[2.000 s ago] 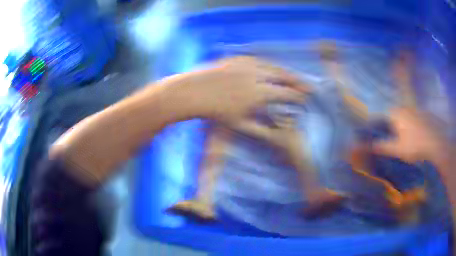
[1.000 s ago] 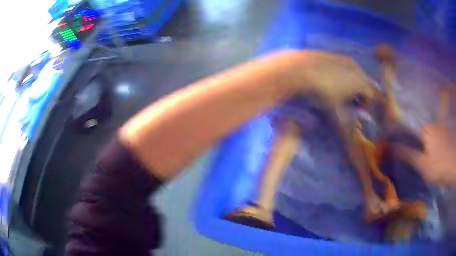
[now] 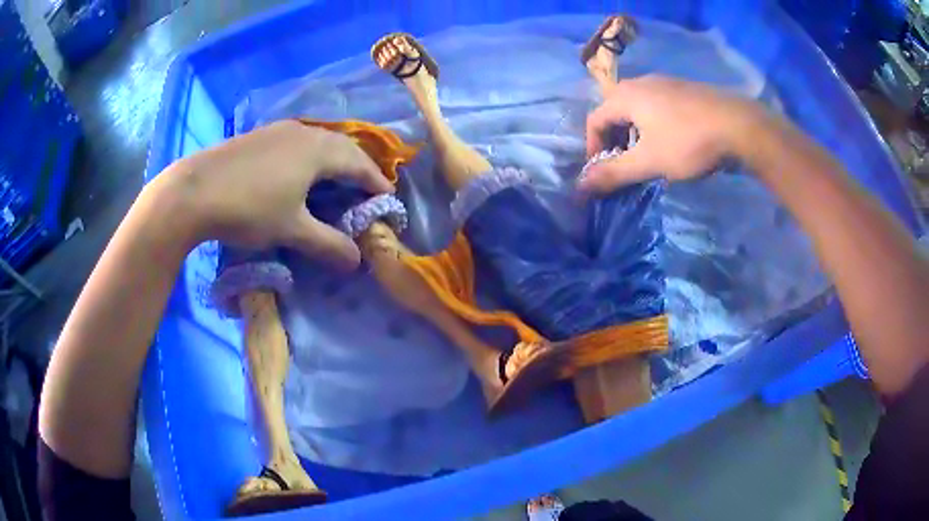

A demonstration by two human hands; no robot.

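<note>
Two figure leg parts lie in a shallow blue crate (image 3: pixel 166 336) on a whitish liner sheet (image 3: pixel 357 356). The left part (image 3: pixel 267 356) has its feet toward me; its right-hand foot rests against the orange sash of the other. The right part (image 3: pixel 570 254) has its feet at the far side and its waist stub (image 3: pixel 611 390) near the front wall. My bare left hand (image 3: pixel 351 219) is closed around the left part's shorts, hiding much of them. My bare right hand (image 3: pixel 596 153) is closed around the right part's right-hand leg at the fluffy cuff.
The crate's front rim (image 3: pixel 570 463) runs just before me. Grey floor with yellow-black tape (image 3: pixel 835 448) shows at lower right. A shoe tip (image 3: pixel 545 506) shows below the crate. Blue containers stand at far left (image 3: pixel 36 153); cluttered, unclear things are at upper right.
The view has swung so the crate is centred, and it is sharper. Since the oldest frame, the left part's foot has come over against the other part's sash. My hands stay over the two parts.
</note>
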